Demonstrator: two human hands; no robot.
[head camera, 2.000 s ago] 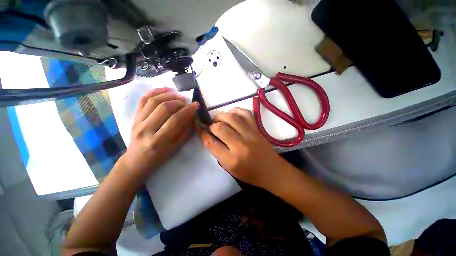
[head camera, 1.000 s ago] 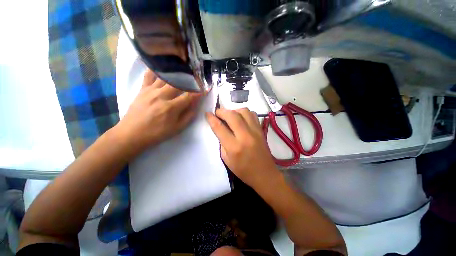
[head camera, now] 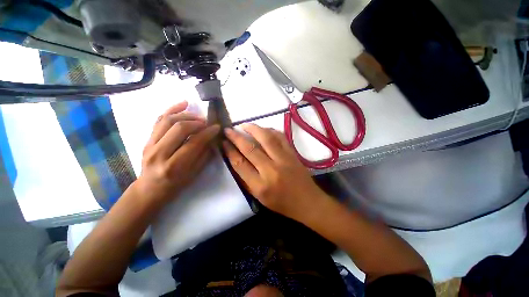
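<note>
A white cut piece (head camera: 197, 217) lies under and in front of my hands, running up to the sewing machine's needle area (head camera: 203, 72). A dark narrow strip (head camera: 217, 113) runs from the presser area between my fingertips and down the piece's right edge. My left hand (head camera: 180, 148) lies on the white piece, fingertips pressing at the strip's left side. My right hand (head camera: 264, 162) lies at the strip's right side, fingertips on its edge. The needle itself is hidden.
Red-handled scissors (head camera: 330, 127) lie right of my right hand. A black smartphone (head camera: 420, 58) lies beyond, over a small brown block (head camera: 372, 72). Plaid fabric (head camera: 95, 133) lies left of the white piece. Pale pieces (head camera: 441, 180) with dark edge lines sit below the table at right.
The view has shifted, so the machine head no longer fills the top. The dark strip now shows wide between my fingertips. Both hands stay at the piece, fingertips closer together.
</note>
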